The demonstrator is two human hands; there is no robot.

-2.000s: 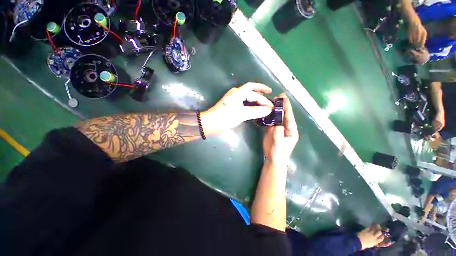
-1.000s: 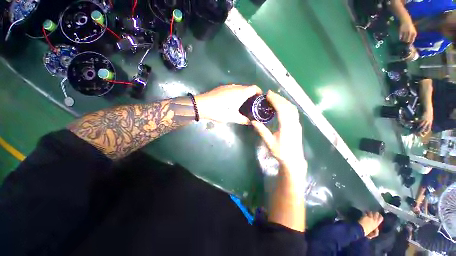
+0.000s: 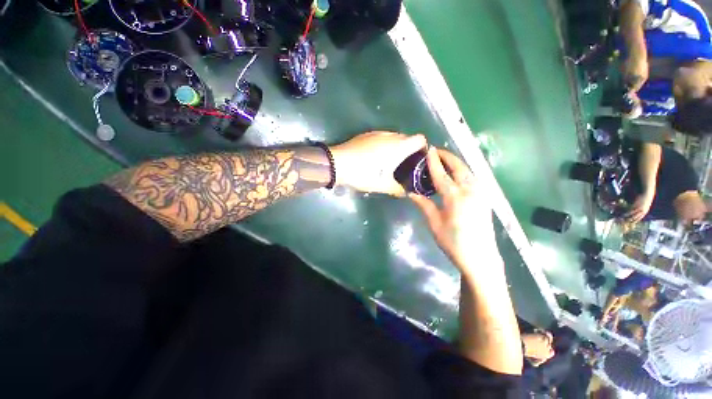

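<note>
My left hand [image 3: 379, 162], with a dark bead bracelet at the wrist, holds a small black round part [image 3: 420, 173] from its left side. My right hand [image 3: 453, 199] holds the same part from the right, fingers on its top and thumb below. The part has a shiny ringed face turned toward the right hand. Both hands are above the green mat, left of the pale metal strip. The fingers hide much of the part, so its inside cannot be made out.
At upper left lie black round housings [image 3: 158, 91] with green-tipped parts [image 3: 186, 96], red wires and circuit boards [image 3: 300, 68]. Beyond the pale strip [image 3: 441, 93] a black can [image 3: 551, 219] lies on the green surface. Co-workers' arms [image 3: 648, 179] and a white fan [image 3: 683, 339] are at right.
The part has turned from a side view to show its ringed face, and the right hand now grips it from the right. The view has shifted, moving the housings up and the black can left.
</note>
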